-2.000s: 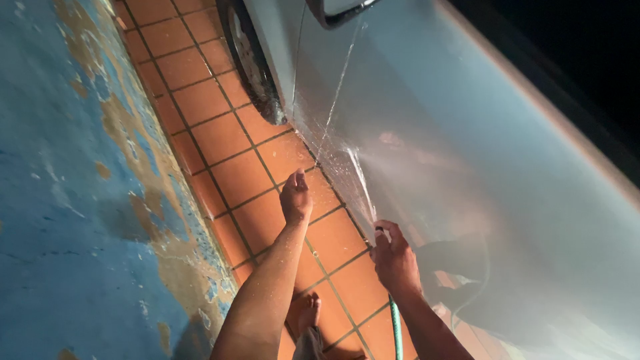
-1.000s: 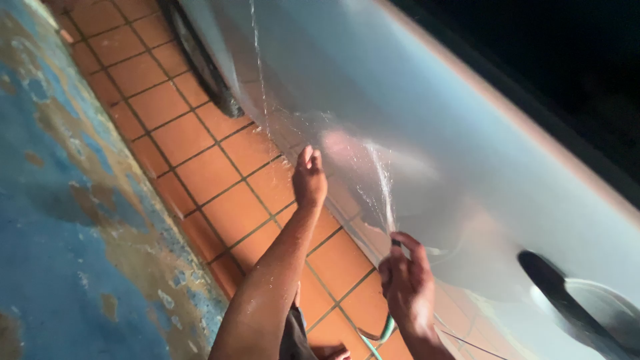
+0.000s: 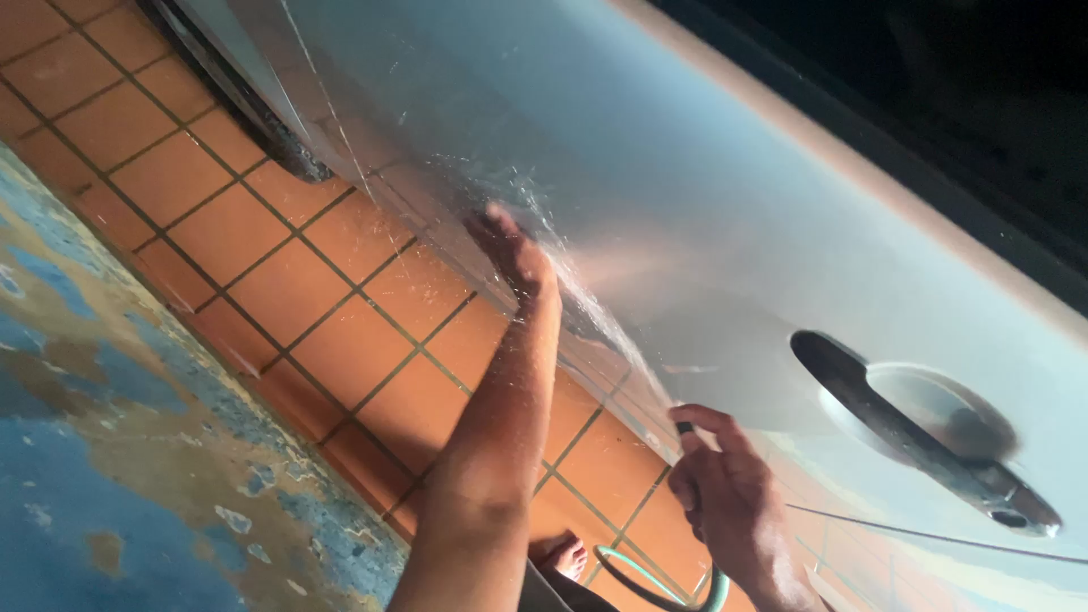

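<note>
My right hand (image 3: 731, 493) grips the end of a green garden hose (image 3: 716, 591), its index finger at the dark tip. A jet of water (image 3: 599, 314) leaves the tip and runs up and left along the silver car door (image 3: 680, 195). Beside the jet, my left hand (image 3: 516, 253) is at the lower part of the door, its fingers pointing up and left; the spray partly blurs them. Nothing can be made out in its grasp. Whether its palm touches the panel is hard to tell.
A car door handle (image 3: 926, 433) is at the right, with dark window glass above. The car's tyre (image 3: 246, 93) shows at the upper left. Orange floor tiles (image 3: 331, 340) run between the car and a blue wall with peeling paint (image 3: 170, 476). My bare foot (image 3: 568, 554) is at the bottom.
My left hand has moved from over the tiles to the lower door panel, beside the water jet. The view has shifted along the car, bringing in the door handle.
</note>
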